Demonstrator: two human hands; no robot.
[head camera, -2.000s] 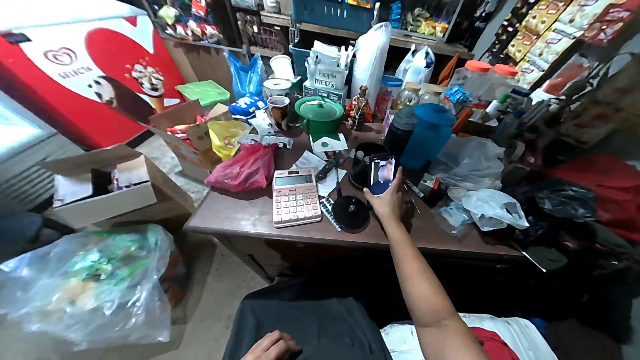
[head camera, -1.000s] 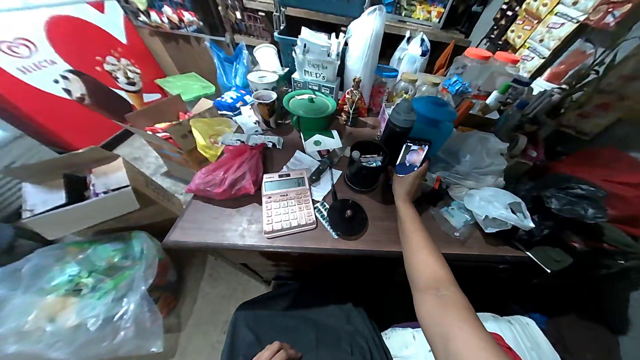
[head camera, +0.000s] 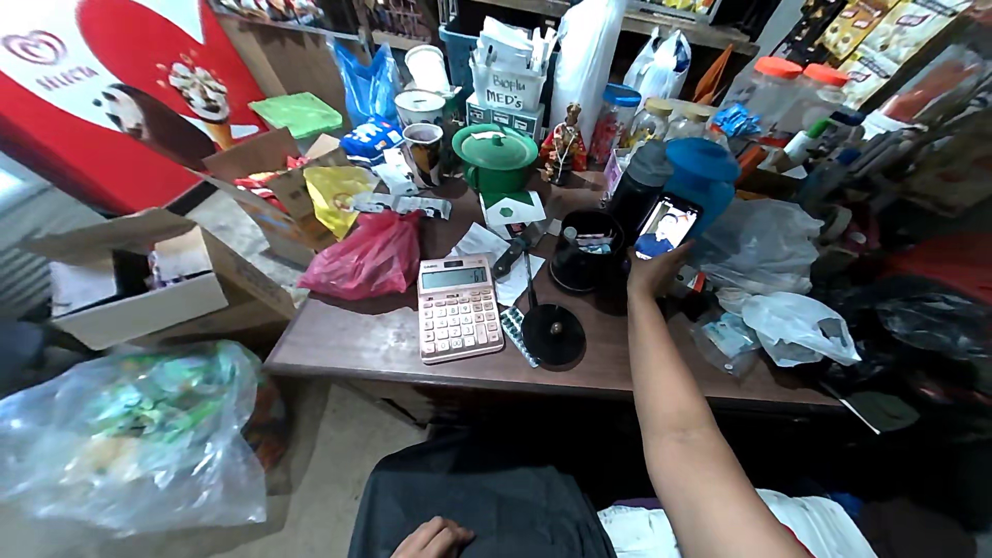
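My right hand (head camera: 655, 267) reaches over the table and holds a smartphone (head camera: 666, 226) upright, its lit screen showing a picture. Just left of the phone is a black round container (head camera: 587, 260) with small items inside; behind it stand a dark bottle (head camera: 642, 182) and a blue plastic pitcher (head camera: 701, 174). A pink calculator (head camera: 460, 310) lies near the front edge, beside a blister pack (head camera: 518, 335) and a black round stand base (head camera: 553, 335). My left hand (head camera: 434, 539) rests on my lap, fingers loosely curled, partly cut off by the frame; whether anything is under it cannot be seen.
A pink plastic bag (head camera: 368, 260), yellow bag (head camera: 337, 194), green lidded pot (head camera: 496, 155) and figurine (head camera: 568, 147) stand on the table. Plastic bags (head camera: 798, 325) crowd its right side. Left of it are open cardboard boxes (head camera: 147, 302) and a large clear bag (head camera: 139, 442) on the floor.
Between two seconds and one second ago, my right hand moved the phone to the right, from over the black container to beside it. My left hand stays on my lap.
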